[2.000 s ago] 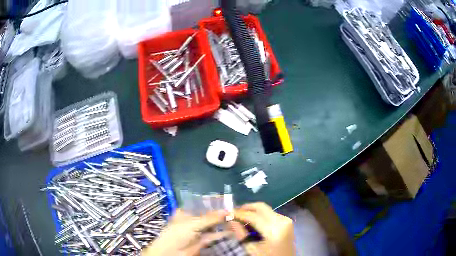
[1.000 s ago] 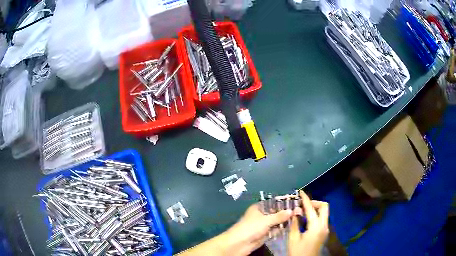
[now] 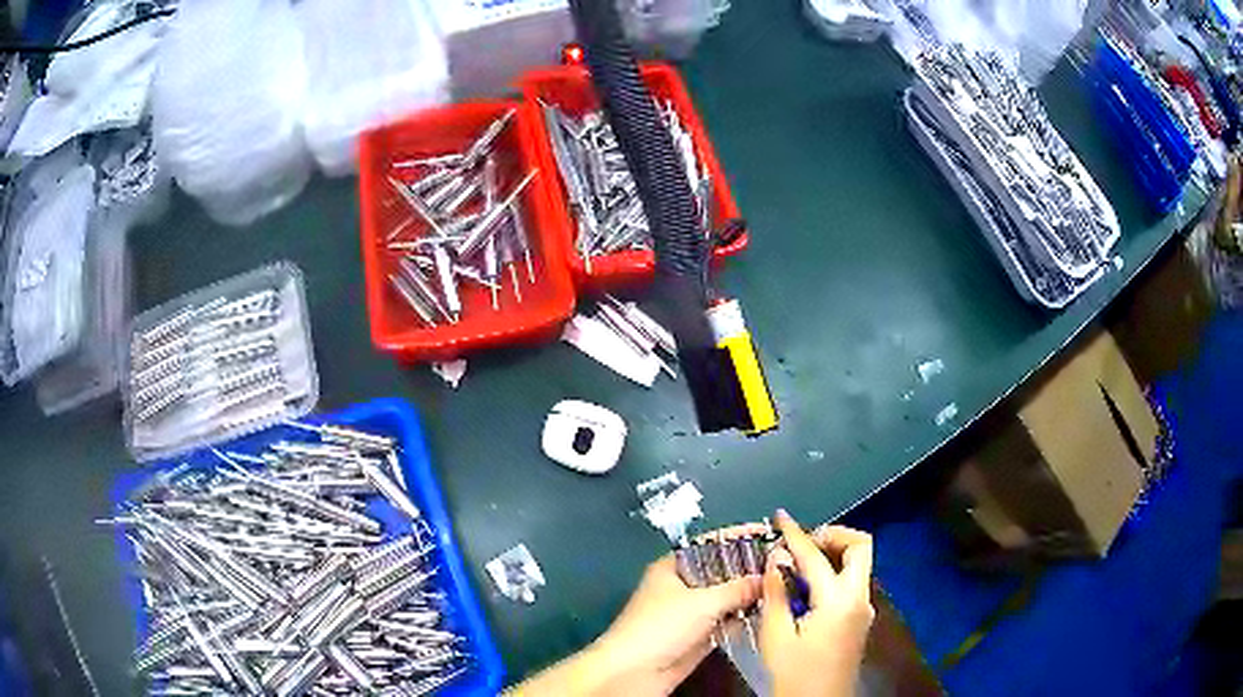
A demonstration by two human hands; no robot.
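Note:
My left hand holds a row of several silver metal shafts side by side at the lower middle, near the bench edge. My right hand is beside it on the right, its fingertips at the right end of the row. A small dark blue piece of a slim tool shows between the right fingers; the rest of it is hidden. The lower ends of the shafts are partly covered by the fingers.
A blue tray heaped with shafts is at lower left, a clear box of rowed parts behind it. Two red bins stand beyond. A black ribbed arm with a yellow end hangs over the bench. A white device lies centrally. A carton is below right.
Over two seconds both hands moved right, then slightly back left in the last second. The row of shafts, blurred at first, is now clearer. The camera view has shifted a little.

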